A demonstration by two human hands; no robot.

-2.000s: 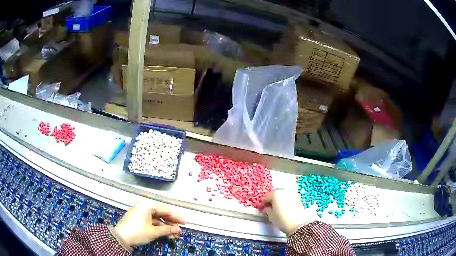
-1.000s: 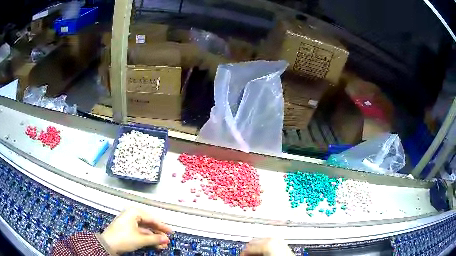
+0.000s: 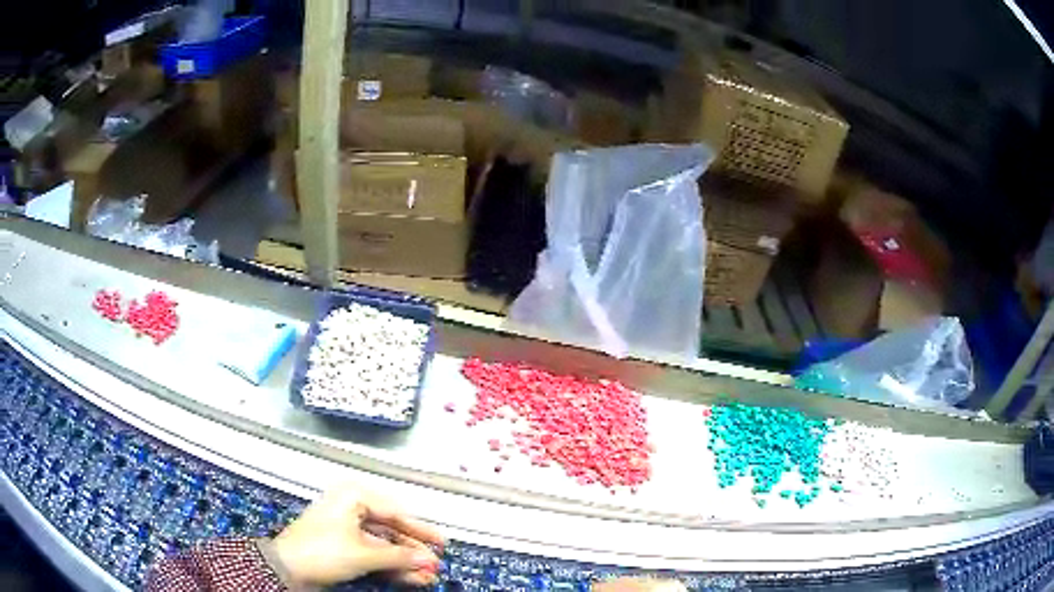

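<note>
My left hand [image 3: 353, 544] is over the circuit board panels [image 3: 87, 463] at the lower left, with thumb and fingertips close together. A small reddish spot shows at its fingertips; I cannot tell whether it is a held part. My right hand [image 3: 638, 586] is almost wholly cut off by the bottom edge, so its fingers are hidden. Red components [image 3: 566, 426] lie in a loose pile mid-shelf. White components [image 3: 365, 361] fill the dark bin [image 3: 303, 382] to their left. Green components [image 3: 765, 449] lie to the right, beside pale components [image 3: 858, 457].
A smaller red heap [image 3: 153, 316] and a light-blue packet [image 3: 259, 350] lie on the shelf at left. Behind the shelf are a clear plastic bag [image 3: 630, 254], another bag [image 3: 913, 364], cartons [image 3: 399, 191] and a cream post [image 3: 321, 139]. A dark bin [image 3: 1043, 460] is at far right.
My right hand was at the red pile two seconds ago, then moved down towards the panels and is now mostly out of view. My left hand stays over the panels. The view has shifted slightly.
</note>
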